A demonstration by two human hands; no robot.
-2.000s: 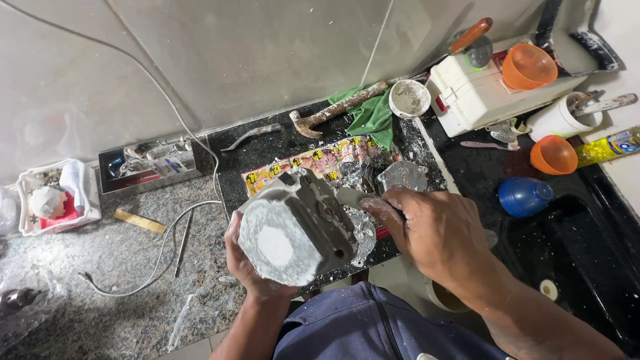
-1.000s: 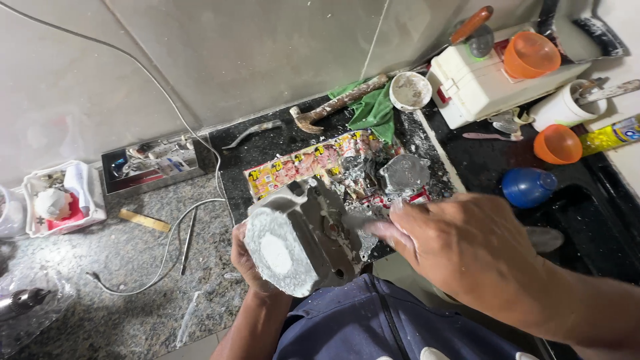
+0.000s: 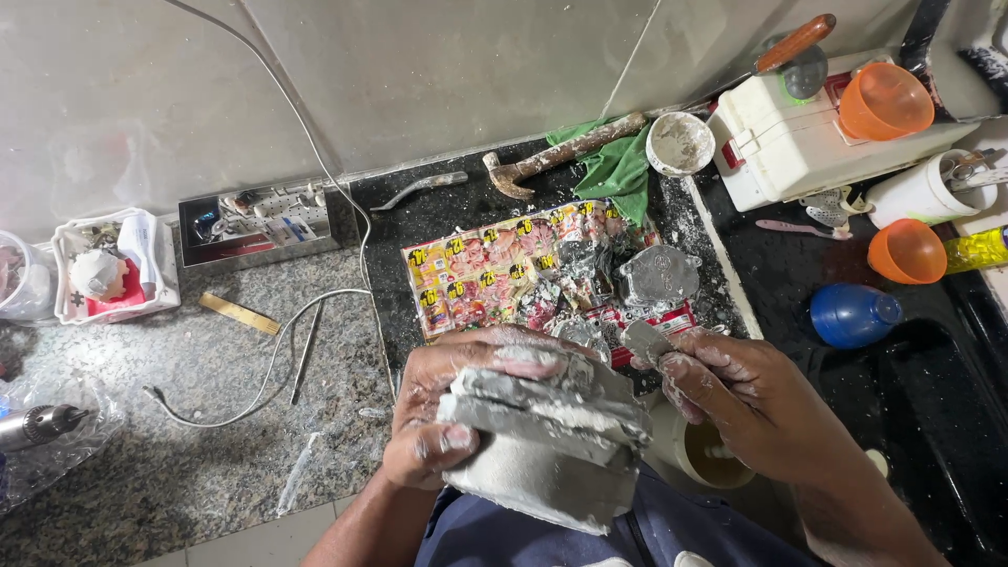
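My left hand grips a pale grey plaster-covered block above the counter's front edge, thumb on its near side and fingers over its top. A rough, layered seam runs across the block. To its right, my right hand, smeared with white, pinches a small flat grey blade or scraper whose grip is hidden by the fingers. The blade's tip points left, apart from the block. Behind both hands, a printed flyer lies under plaster debris and a round metal flask part.
A claw hammer rests on a green cloth beside a plaster-crusted bowl. At right are a white case, a blue rubber bowl and a black sink. A cable and metal tray are at left.
The block has been turned: its round pale face showed in both earlier frames, and now its layered side shows. My right hand with the blade was over the block's right side two seconds ago.
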